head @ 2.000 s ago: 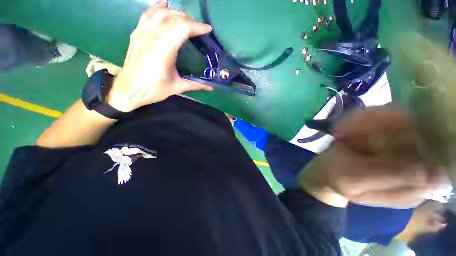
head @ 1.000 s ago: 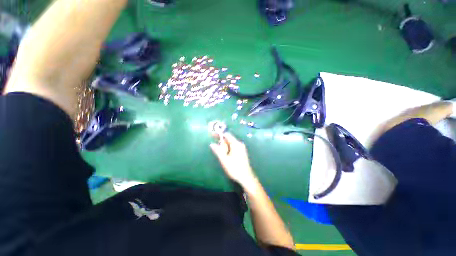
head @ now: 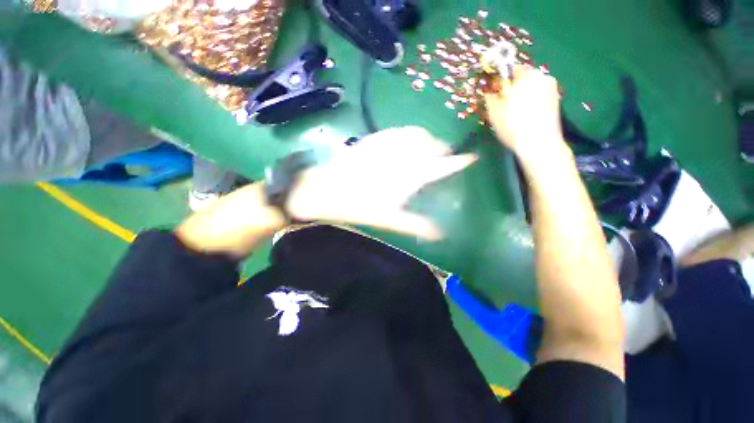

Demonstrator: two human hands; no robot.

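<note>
My left hand (head: 372,182), blurred, is over the near part of the green bench (head: 488,223), with fingers apart and nothing visible in it. My right hand (head: 525,103) reaches over the loose pile of copper-coloured pieces (head: 446,62). Its fingers are closed around a small pale and silvery thing, which looks like the mallet (head: 498,59); its handle is mostly hidden by the hand. A dark housing with a band (head: 298,87) lies left of the pile, beyond my left hand.
A clear bag of copper-coloured pieces (head: 219,41) lies at upper left. Another dark assembly (head: 364,29) is at the top. Dark housing-and-band assemblies (head: 608,165) lie right of my right forearm, near a white sheet (head: 690,215). A person in dark blue (head: 703,322) is at the right.
Since one second ago, my left hand has come back from the upper left to the near bench. My right hand has moved away from me onto the copper pile. The view has turned.
</note>
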